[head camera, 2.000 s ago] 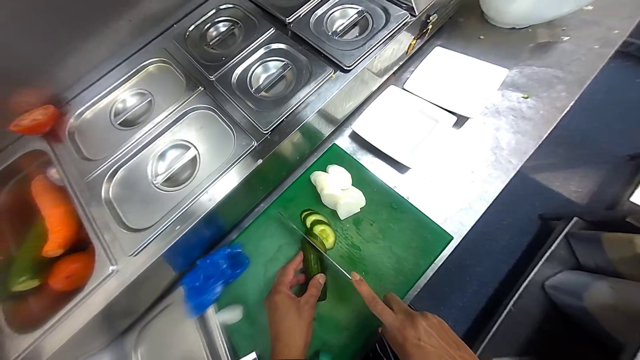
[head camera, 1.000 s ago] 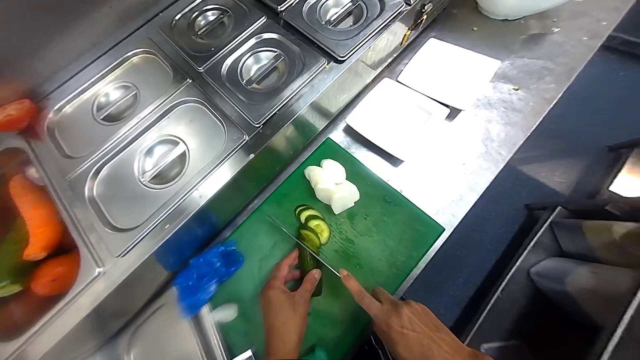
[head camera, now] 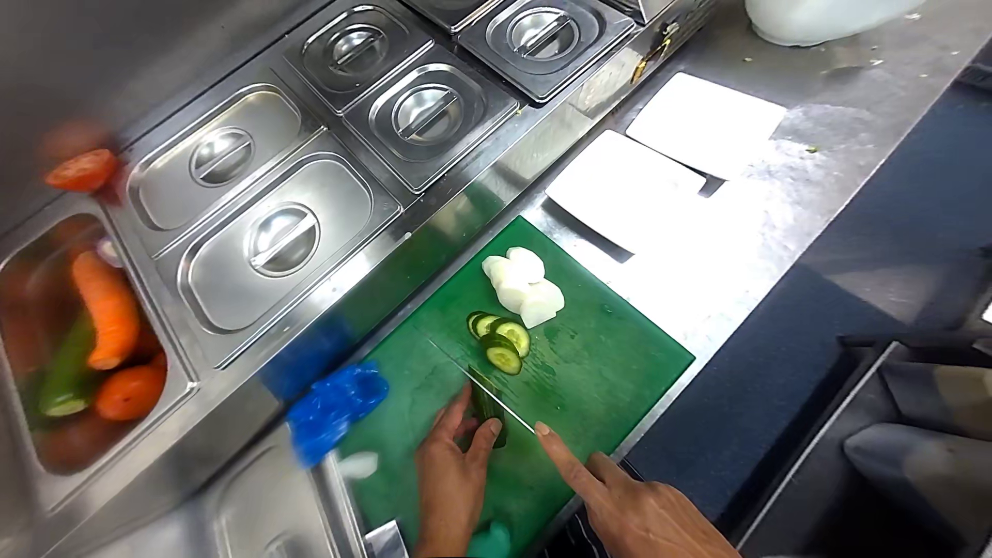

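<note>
On a green cutting board (head camera: 589, 349), my left hand (head camera: 457, 465) grips a piece of cucumber (head camera: 488, 407) by its sides. My right hand (head camera: 628, 496) holds a knife, its handle hidden in the fist and the index finger laid along the blade's spine. The knife blade (head camera: 500, 401) crosses the cucumber's upper end. Just beyond the blade lie several overlapping cucumber slices (head camera: 504, 341). White slices (head camera: 527, 287), whose kind I cannot tell, are heaped farther up the board. A crumpled blue plastic bag or glove (head camera: 337, 407) rests on the board's left edge.
Lidded steel pans (head camera: 283, 240) line the left side. An open steel pan (head camera: 182, 380) there holds a carrot (head camera: 107, 310), a tomato (head camera: 132, 393) and a green vegetable (head camera: 70, 372). Two white square plates (head camera: 628, 190) sit beyond the board. A white container (head camera: 829, 19) stands at top right.
The cut slices, near the blade earlier, now lie apart from the held cucumber. The piece in my left hand looks shorter than two seconds ago.
</note>
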